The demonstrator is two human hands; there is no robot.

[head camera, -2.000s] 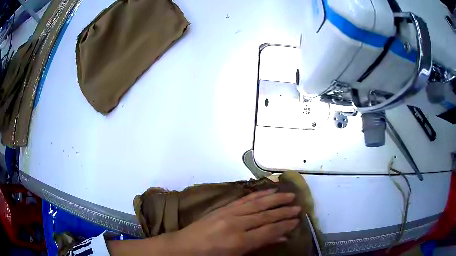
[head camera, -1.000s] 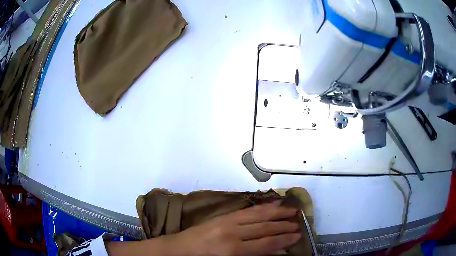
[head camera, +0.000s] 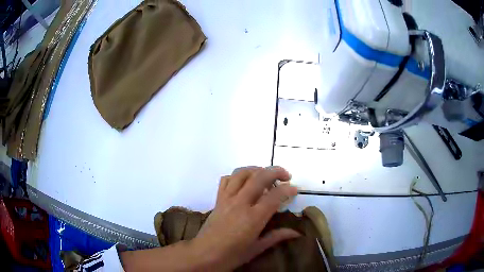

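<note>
My left hand [head camera: 249, 207] reaches in from the bottom left, over the brown pleated panel [head camera: 183, 226] at the near table edge. Its fingers are bent near the machine bed's corner, with the thumb apart and lower. A small pale piece [head camera: 287, 199] shows at the fingertips; whether they grip it is unclear. The panel's lighter khaki margin [head camera: 319, 226] shows at its right. A thin silver blade [head camera: 322, 255], likely of scissors, lies along that side, mostly hidden. My right hand is not in view. A finished brown panel [head camera: 143, 61] lies flat at the upper left.
The white sewing machine head [head camera: 371, 58] stands upper right. Tweezers [head camera: 426, 164] and a short black tool [head camera: 447, 142] lie on its bed. A curled khaki offcut [head camera: 423, 212] lies at right. Brown strips [head camera: 34, 101] lie far left. A measuring tape [head camera: 101, 231] follows the front edge.
My left hand has lifted off its flat rest on the panel and moved up and left to the bed corner, fingers now bent. The view has shifted slightly.
</note>
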